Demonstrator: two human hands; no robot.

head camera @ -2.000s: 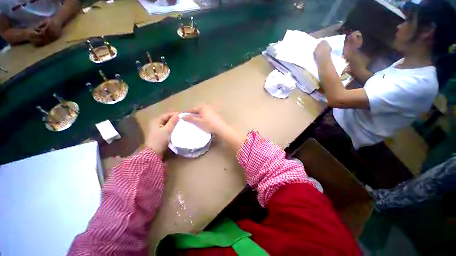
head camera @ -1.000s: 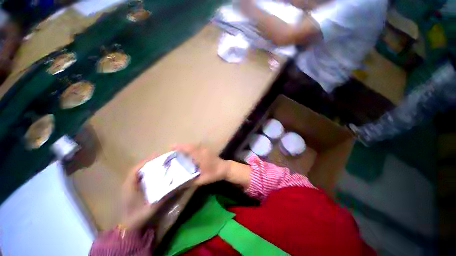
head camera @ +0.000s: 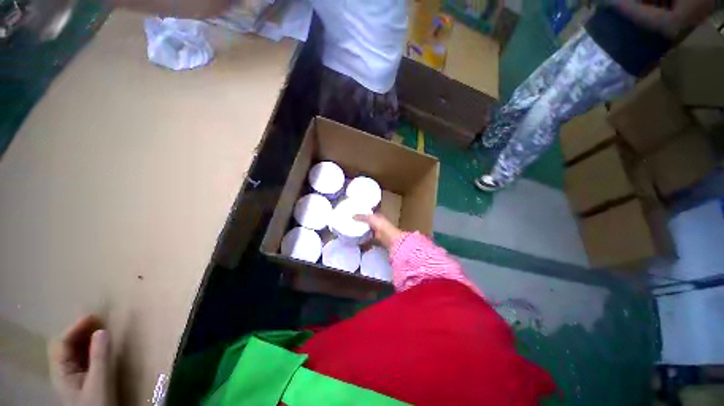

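Note:
An open brown carton [head camera: 413, 170] stands below bench level beside the bench. Several white round bundles [head camera: 326, 178] sit in rows in it, flat tops up. My right hand [head camera: 379, 227] reaches into the carton, its fingers on a white bundle [head camera: 349, 219] among the others, which looks slightly higher than its neighbours. Part of its grip is hidden. My left hand [head camera: 83, 361] is over the bench at the lower left, fingers curled loosely and apart, holding nothing visible.
The cardboard-covered bench [head camera: 143, 158] fills the left. A crumpled white bundle [head camera: 178, 44] lies at its far end, near a person in a white shirt [head camera: 361, 40]. Another person in patterned trousers [head camera: 548, 87] stands on the green floor. Brown cartons [head camera: 615, 198] are stacked at the right.
The view has swung right and down to the carton. My right hand has carried the bundle from over the bench into the carton; my left hand has let go of it.

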